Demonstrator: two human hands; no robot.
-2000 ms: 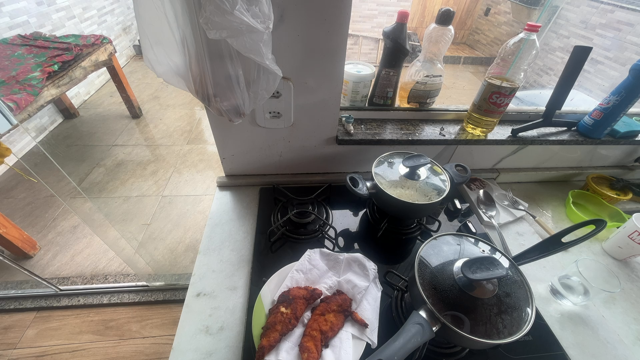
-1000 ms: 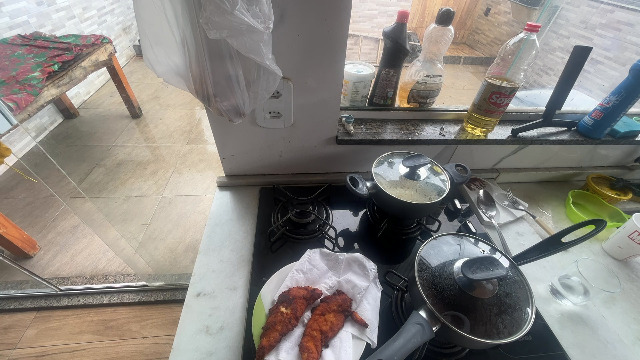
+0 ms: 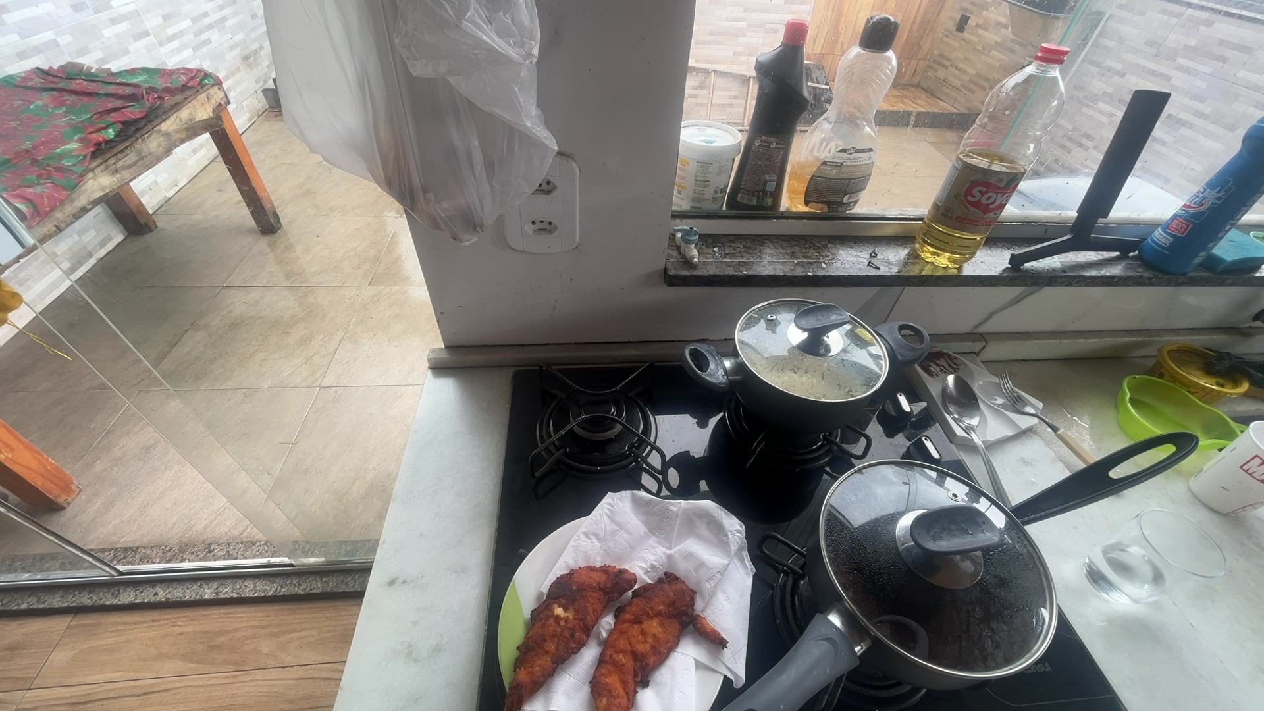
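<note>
Neither my left hand nor my right hand is in view. Browned, fried pieces of food (image 3: 644, 632) lie on a white paper towel (image 3: 681, 523) over a plate with a green rim (image 3: 512, 632), at the near left of the black gas cooktop (image 3: 691, 449). Right of the plate stands a dark pan under a glass lid (image 3: 938, 583), its grey handle pointing to the lower left. A smaller two-handled pot (image 3: 812, 360) sits on a back burner, and pale food shows through its steamed glass lid.
A spoon (image 3: 961, 403), a fork (image 3: 1022, 403), a green bowl (image 3: 1170, 413), a white mug (image 3: 1234, 469) and a drinking glass (image 3: 1136, 563) are on the right counter. An oil bottle (image 3: 978, 178) stands on the sill. Plastic bags (image 3: 434, 109) hang by a wall outlet (image 3: 542, 207).
</note>
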